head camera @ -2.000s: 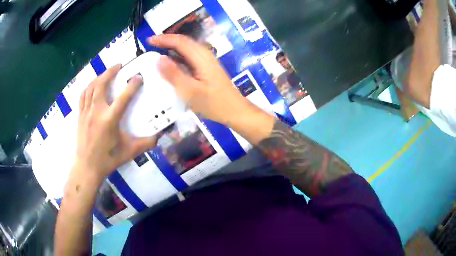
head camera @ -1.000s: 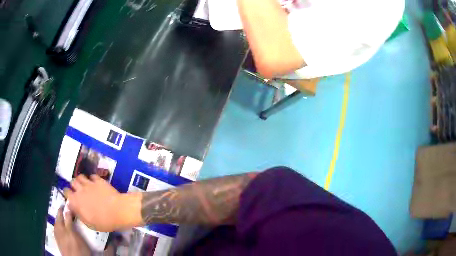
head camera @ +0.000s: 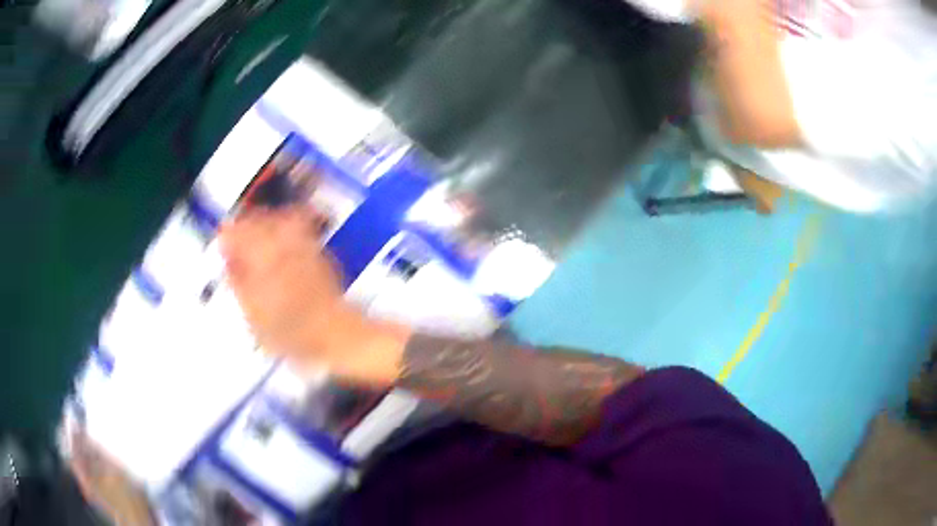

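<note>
The view is strongly blurred. A long white cover (head camera: 170, 365) lies over the printed sheet (head camera: 375, 221), slanting from upper right to lower left. My right hand (head camera: 283, 288) is at the cover's upper right end; its fingers are blurred and I cannot tell its grip. My left hand (head camera: 108, 478) is small and blurred near the cover's lower left end, partly cut off by the bottom edge. Whether it grips the cover cannot be told.
A black housing (head camera: 77, 139) with a pale inner strip lies on the green surface at upper left. Another person's bare arm (head camera: 755, 77) and white clothing are at upper right. A stool-like frame (head camera: 699, 203) stands on the light blue floor (head camera: 637, 298) with a yellow line.
The view swung right and then partly back. My right hand remains at the cover's upper end. My left hand has moved from the upper end towards the lower left end.
</note>
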